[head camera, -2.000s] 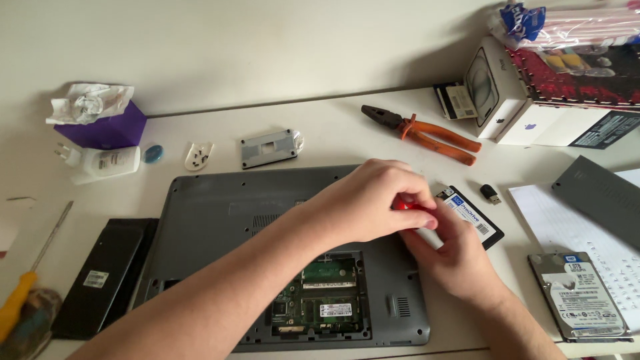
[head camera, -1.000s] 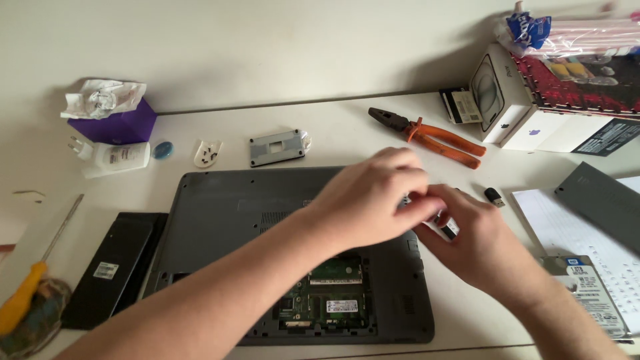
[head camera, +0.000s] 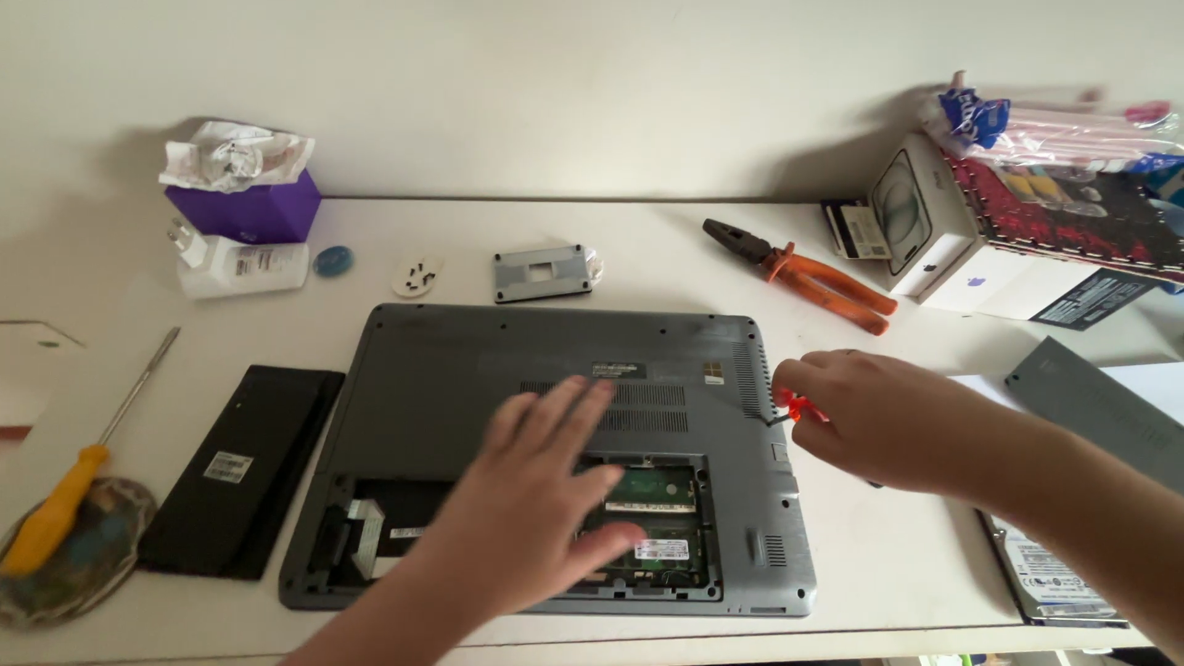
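Observation:
A grey laptop (head camera: 444, 370) lies upside down on the white desk, its bay uncovered and a green memory module (head camera: 652, 487) showing inside. Over the laptop's middle, fingers spread and holding nothing, is my left hand (head camera: 546, 490); whether it touches the casing is hard to tell. My right hand (head camera: 856, 416) grips a small screwdriver with a red handle (head camera: 803, 407), most of it hidden by the fingers. Its dark shaft points at the laptop's right edge, beside the side vents. A grey cover panel (head camera: 1101, 407) and a hard drive (head camera: 1059, 573) lie farther right.
Orange-handled pliers (head camera: 819, 287), a metal drive bracket (head camera: 541, 274) and a white piece with small screws (head camera: 418, 276) lie behind the laptop. At left are a black battery (head camera: 236, 472) and a yellow-handled screwdriver (head camera: 60, 513). White boxes (head camera: 967, 259) stand back right, a purple box (head camera: 250, 208) back left.
My hands have moved apart; earlier they were together near the laptop's right edge. The left is now open over the laptop. The view has shifted somewhat.

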